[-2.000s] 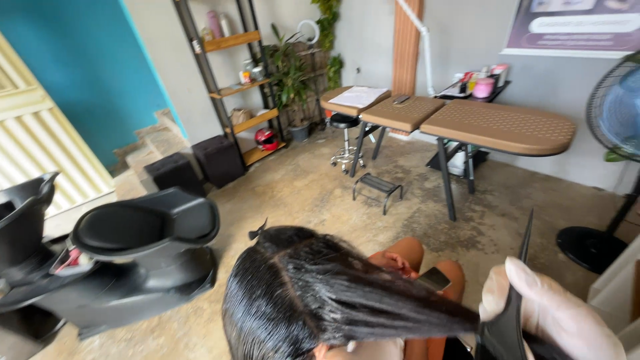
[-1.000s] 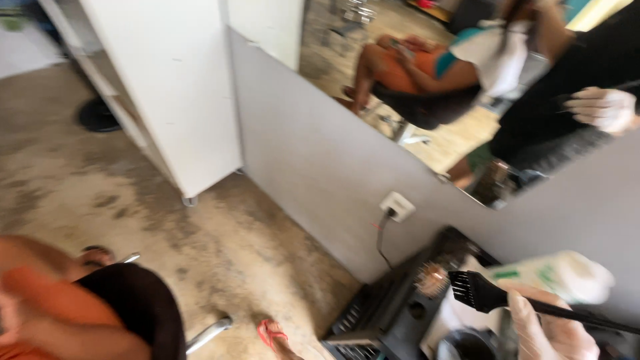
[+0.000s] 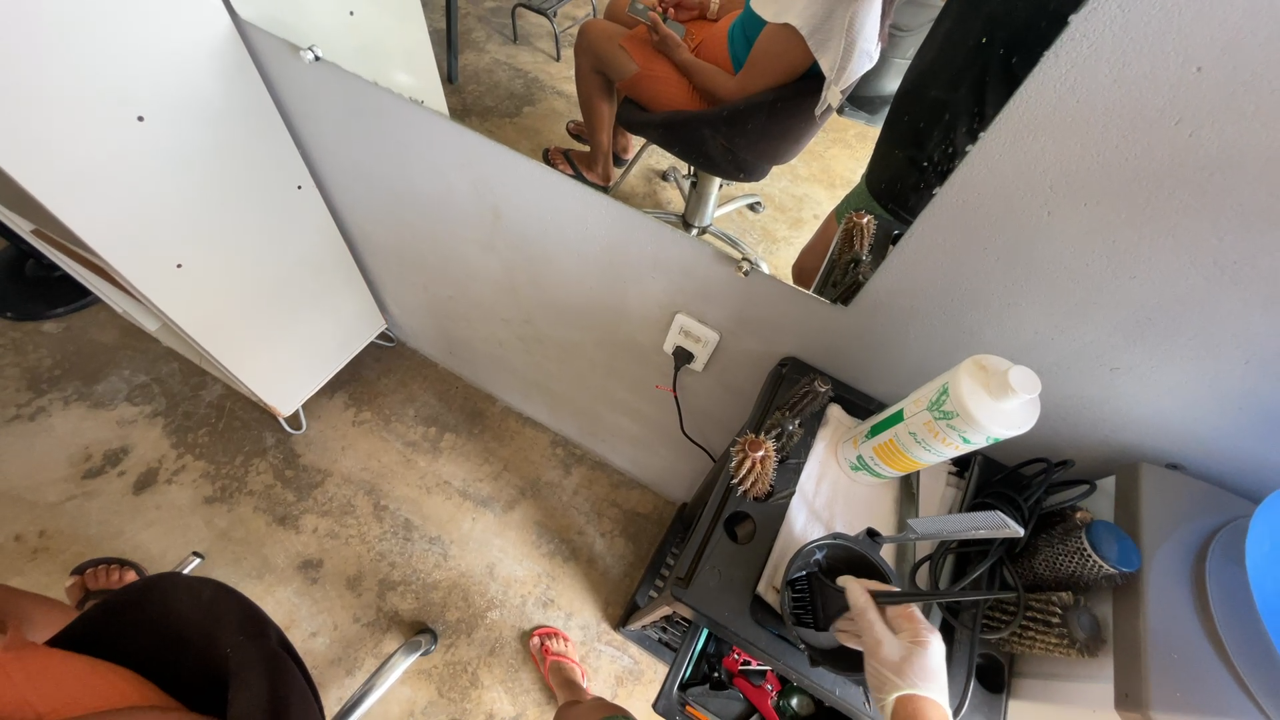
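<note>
My right hand [image 3: 895, 640], in a translucent white glove, holds a black tint brush [image 3: 825, 603] by its handle. The bristles are over or in a black mixing bowl [image 3: 835, 655] on a black trolley. Just behind the bowl lies a grey comb [image 3: 960, 526], and a white towel [image 3: 815, 490] is spread beneath. A large white bottle [image 3: 940, 418] with green and yellow print stands on the towel. My left hand is out of view.
Round hairbrushes [image 3: 754, 465] lie on the trolley [image 3: 715, 550], others beside a coiled black cable [image 3: 990, 570]. An open drawer holds red clips [image 3: 750, 680]. A mirror [image 3: 700, 120] shows a seated person. A white cabinet [image 3: 180, 200] stands left; a chair [image 3: 190, 650] is lower left.
The view has swung from the person's hair to the trolley. The brush in my right hand has moved to the bowl. A lock of hair and a comb were at my gloved hand two seconds ago.
</note>
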